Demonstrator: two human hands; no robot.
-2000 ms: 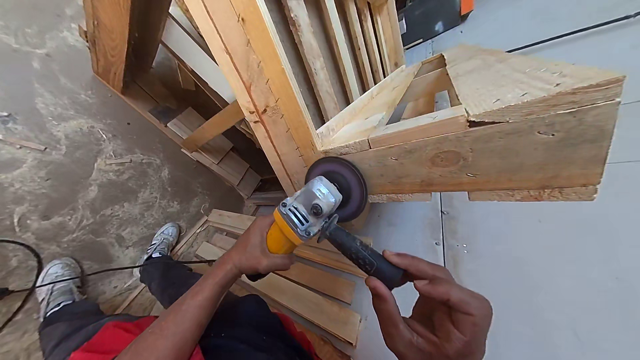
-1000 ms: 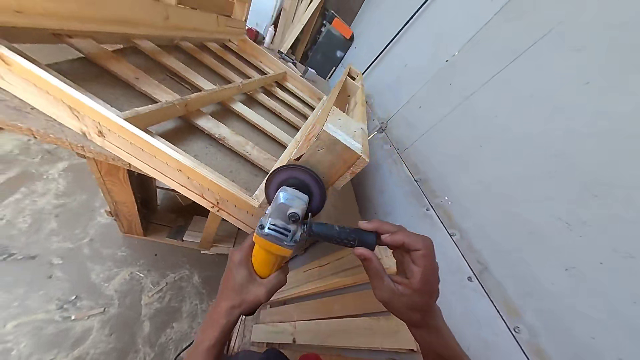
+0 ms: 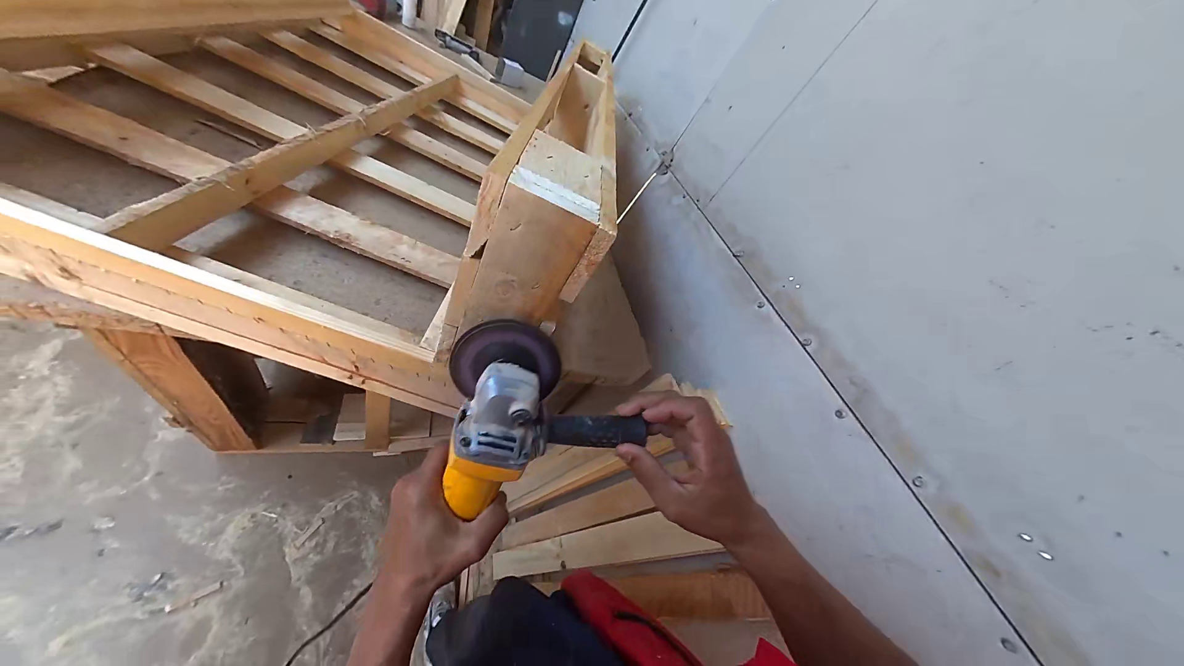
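Note:
My left hand (image 3: 439, 527) is wrapped around the yellow body of an angle grinder (image 3: 498, 430). The fingers of my right hand (image 3: 689, 462) close on the end of its black side handle (image 3: 597, 430). A dark round sanding disc (image 3: 505, 356) on the grinder's head lies against the lower end of a wooden armrest frame (image 3: 527, 250), at the corner where it meets the slatted wooden frame (image 3: 231, 287). Whether the disc is spinning cannot be told.
Loose wooden boards (image 3: 610, 541) lie below the grinder, close to my legs. A grey panelled wall (image 3: 906, 277) with a screwed seam runs along the right. A power cord (image 3: 328, 624) crosses the concrete floor (image 3: 185, 536) at lower left.
The view has swung strongly. The grinder's disc was at the long side board's corner with the frame two seconds ago and now lies at the armrest's end. Both hands have kept hold of the grinder.

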